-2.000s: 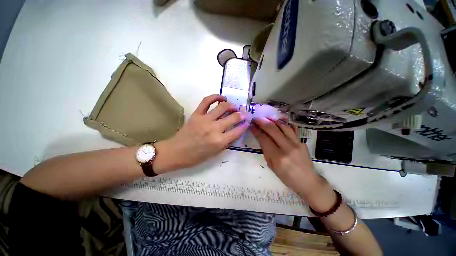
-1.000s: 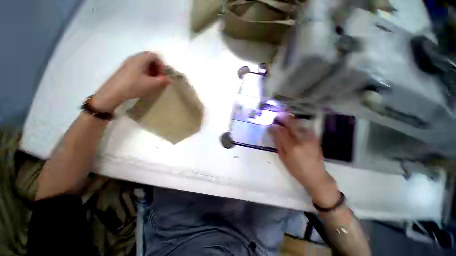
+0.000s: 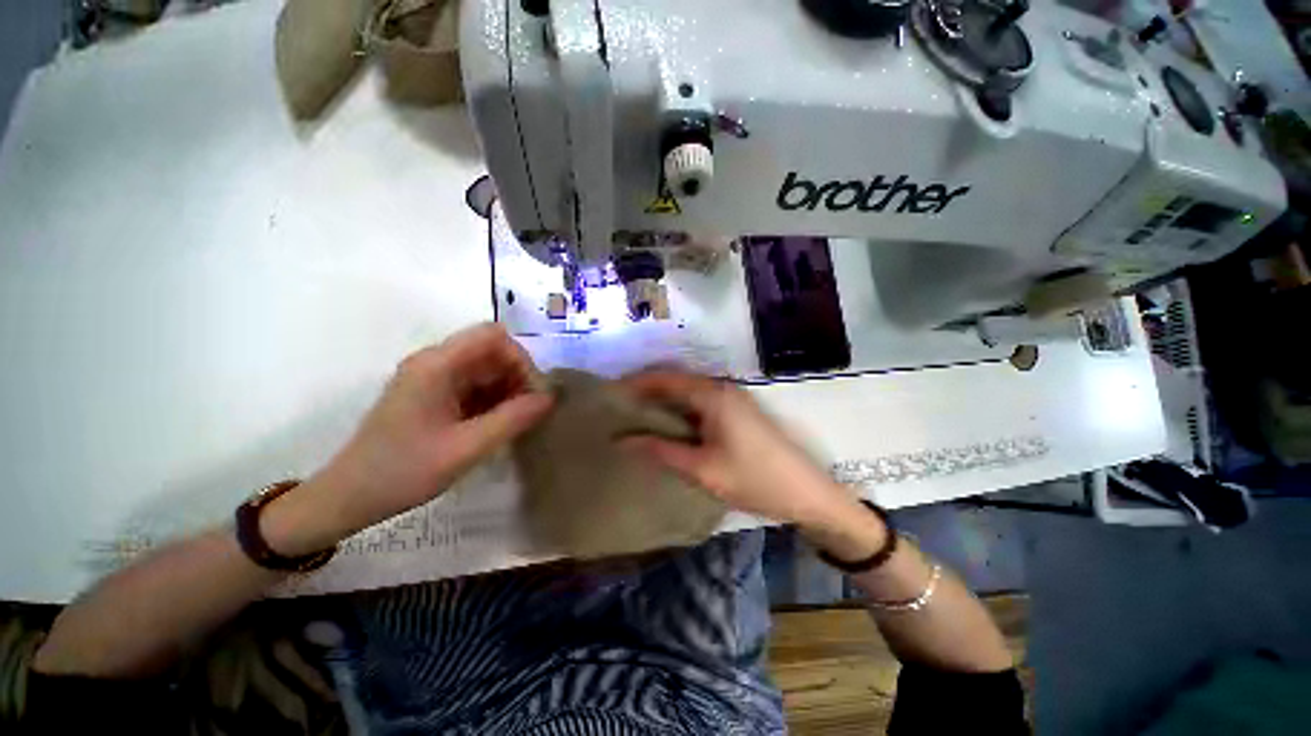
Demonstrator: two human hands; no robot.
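A khaki patch pocket (image 3: pixel 597 482) is held between my two hands at the table's near edge, in front of the needle. It is slightly blurred. My left hand (image 3: pixel 467 403) pinches its upper left corner between thumb and fingers. My right hand (image 3: pixel 719 446) grips its upper right part. The presser foot and needle (image 3: pixel 582 295) stand in bright light just beyond my hands; the pocket lies apart from them. Whether my right hand also holds a small tool cannot be seen.
The white sewing machine head (image 3: pixel 863 130) spans the right and back. A dark smartphone (image 3: pixel 798 305) lies right of the needle. Joined khaki pieces (image 3: pixel 417 58) lie at the back left. A printed table ruler (image 3: pixel 942 460) runs along the near edge of the white table (image 3: pixel 187 273).
The pocket has left its place on the left of the table and is now in front of the needle, in both hands. My right hand has drawn back from the needle. The view has turned right.
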